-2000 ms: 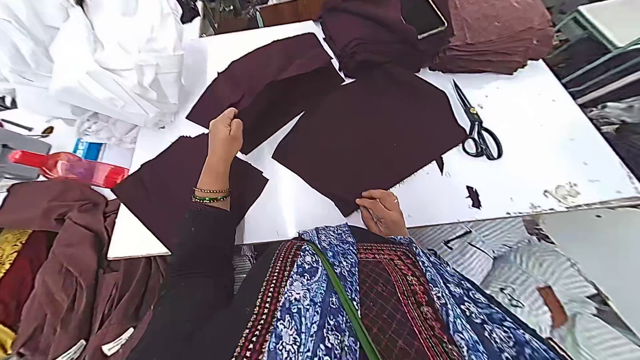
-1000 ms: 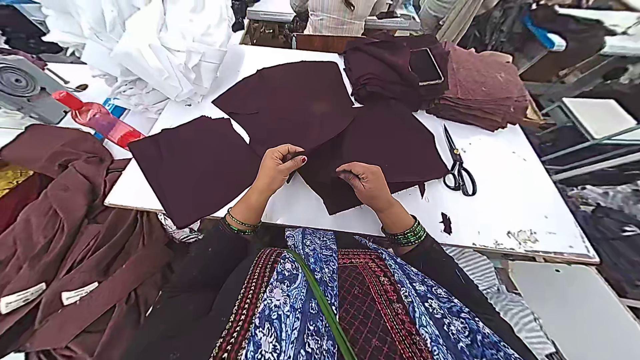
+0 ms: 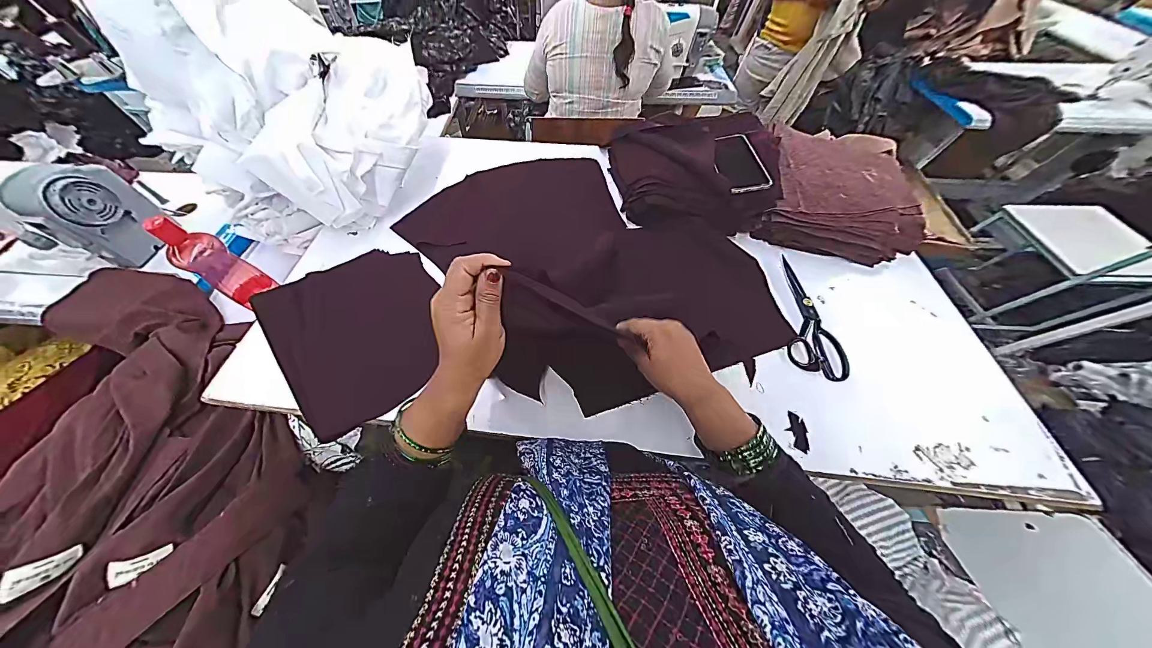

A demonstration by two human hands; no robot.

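Between my hands a dark maroon fabric piece (image 3: 558, 301) is held by its edge. My left hand (image 3: 470, 315) pinches one end between thumb and fingers; my right hand (image 3: 664, 355) grips the edge further right, its fingertips partly hidden. Under and behind it lie a curved-top fabric panel (image 3: 531, 202) and another dark panel (image 3: 702, 279). A squarish stack of dark fabric (image 3: 346, 337) rests left of my left hand. Black-handled scissors (image 3: 813, 328) lie to the right of the panels, near a small dark scrap (image 3: 797, 432).
White cloth (image 3: 333, 126) is heaped at the back left. A phone (image 3: 743, 164) lies on folded dark fabric beside a stack of brownish pieces (image 3: 841, 193). A red bottle (image 3: 211, 261) is at left, brown garments (image 3: 153, 450) below it. A person (image 3: 598, 58) sits beyond the white table (image 3: 909, 378).
My right hand, near the table's front edge two seconds ago, is now raised and gripping the fabric's edge. The curved-top panel, held up by my left hand then, lies on the table. The view has shifted.
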